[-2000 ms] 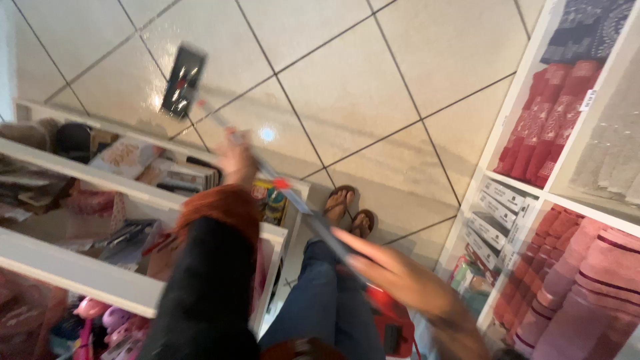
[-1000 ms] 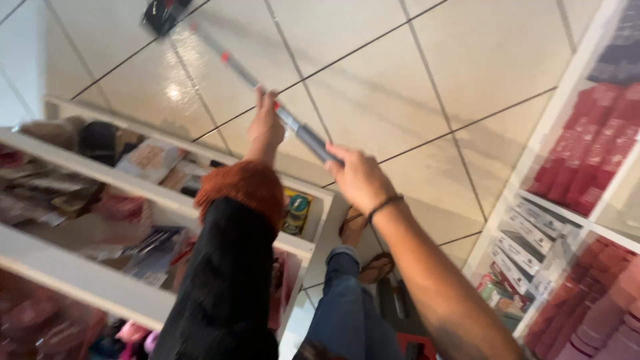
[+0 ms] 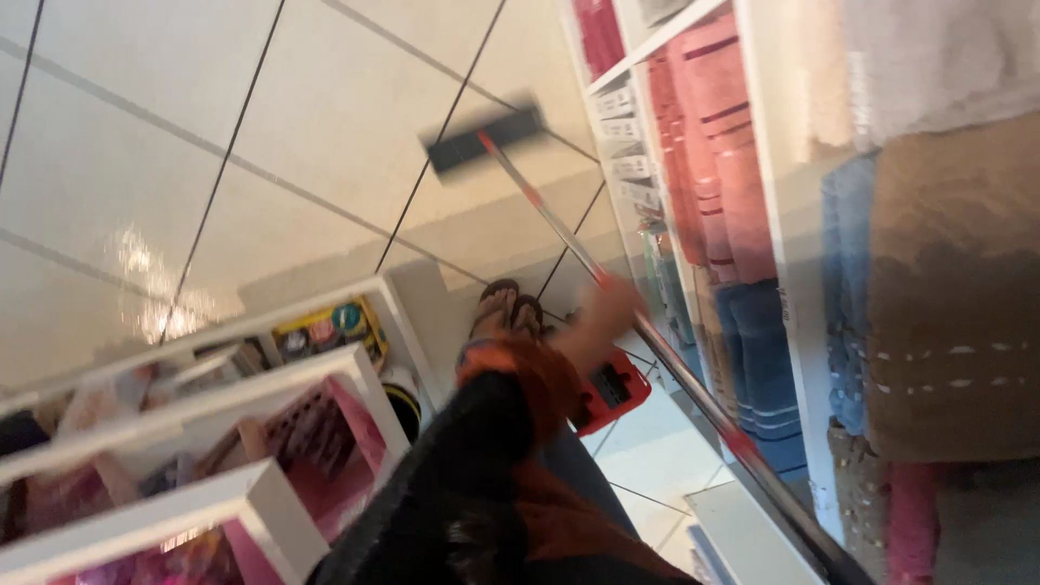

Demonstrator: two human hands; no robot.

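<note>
A flat mop (image 3: pixel 569 236) with a grey and red metal pole crosses the view at a slant. Its dark rectangular head (image 3: pixel 455 150) lies on the tiled floor, blurred. My left hand (image 3: pixel 609 313), below a black sleeve with a rust-coloured cuff, is closed around the middle of the pole. The pole's grip end runs out at the lower right. My right hand is not in view.
At the lower left stand white shelves (image 3: pixel 361 366) with packaged goods. White cubbies (image 3: pixel 768 162) with folded towels (image 3: pixel 723 122) rise at the right. A red plastic container (image 3: pixel 626 406) sits near my sandalled feet (image 3: pixel 512 305).
The mop head has moved from the upper left across the floor to the right, near the towel cubbies. My right hand, on the pole before, has left the view. The view has shifted right.
</note>
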